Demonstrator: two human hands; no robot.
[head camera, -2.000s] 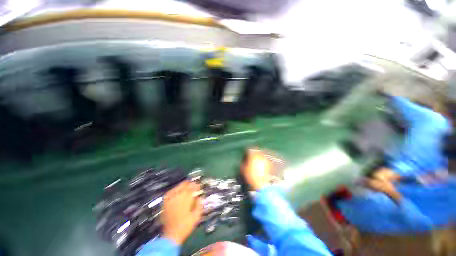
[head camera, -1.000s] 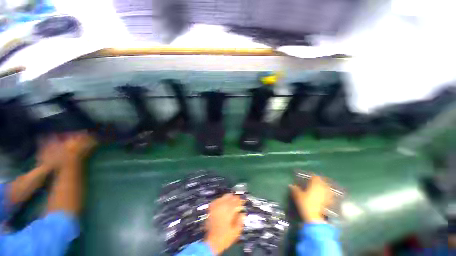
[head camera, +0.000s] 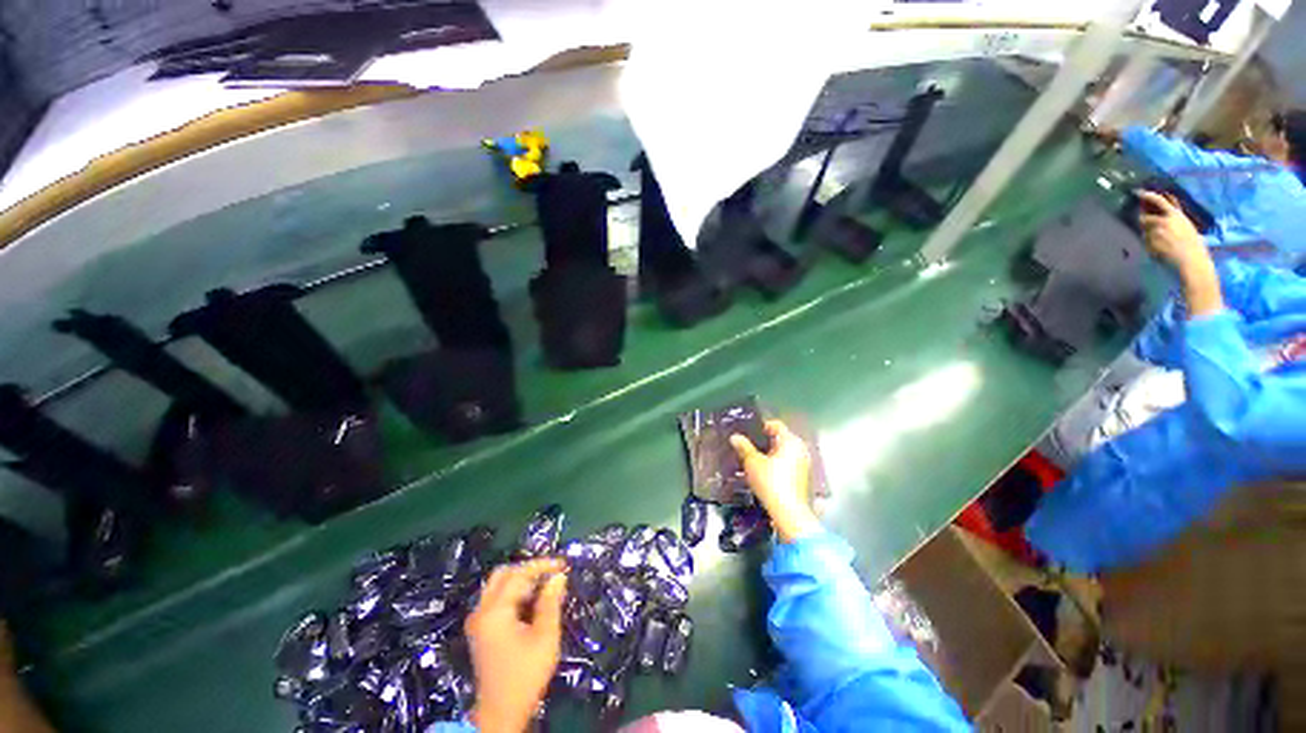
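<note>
Small shiny black bagged accessories lie in a loose heap at the lower centre-left. My left hand is over the heap with its fingers curled; whether a bag is between them cannot be told. Dark booklets lie right of the heap, with a few bagged pieces against their near edge. My right hand rests on the booklets, thumb and forefinger apart. Open black boxes with upright flaps stand in a row along the far side; bagged pieces show in some left ones.
A green belt runs below a shelf with a yellow-brown edge. A white sheet hangs over some boxes. A slanted post stands at right. Workers in blue and black pieces are at right. A carton is lower right.
The view has swung right and sharpened since one second ago. The other worker's hands at left have mostly gone out of view. My hands remain over the heap and booklets.
</note>
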